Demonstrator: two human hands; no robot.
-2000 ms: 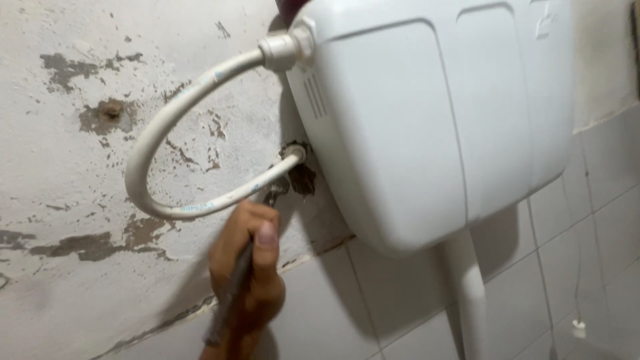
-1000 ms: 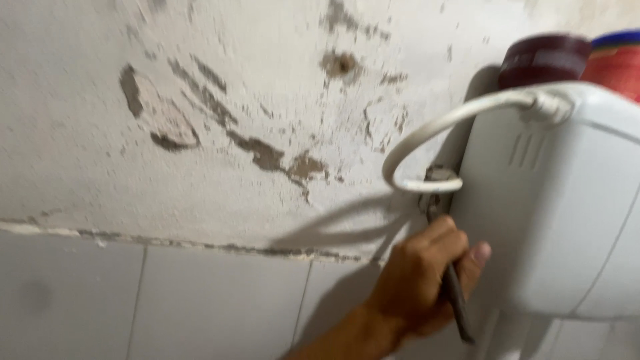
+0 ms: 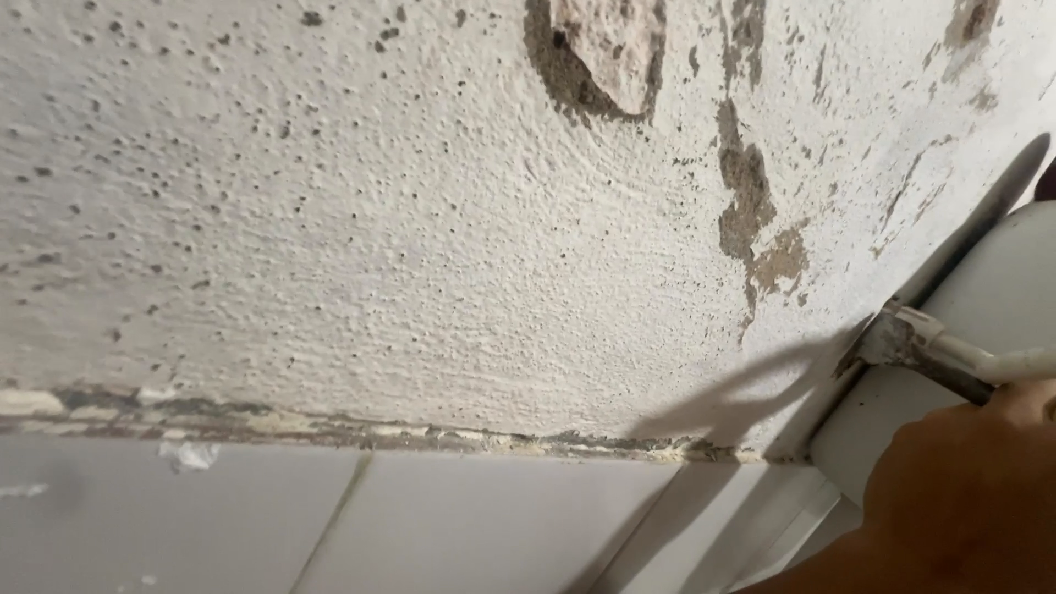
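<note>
My left hand [image 3: 965, 487], at the lower right, is closed around the dark handle of a worn metal tool [image 3: 895, 340] that looks like a wrench. The tool's head lies against the pale fitting where a white hose [image 3: 1019, 365] meets the wall. Behind the hose is the side of a white plastic cistern [image 3: 990, 289], cut off by the right edge. The fingertips are hidden behind the hand and past the frame edge. My right hand does not show.
The rough white wall [image 3: 371, 247] has peeled patches and a large chipped hollow [image 3: 606, 54]. Below it runs an uneven, crumbling ledge [image 3: 528, 441] above pale wall tiles [image 3: 495, 511]. Part of a dark object [image 3: 1046, 181] shows above the cistern.
The view has swung left and closer to the wall, so most of the cistern has left it. The hand stays on the tool near the hose's wall end.
</note>
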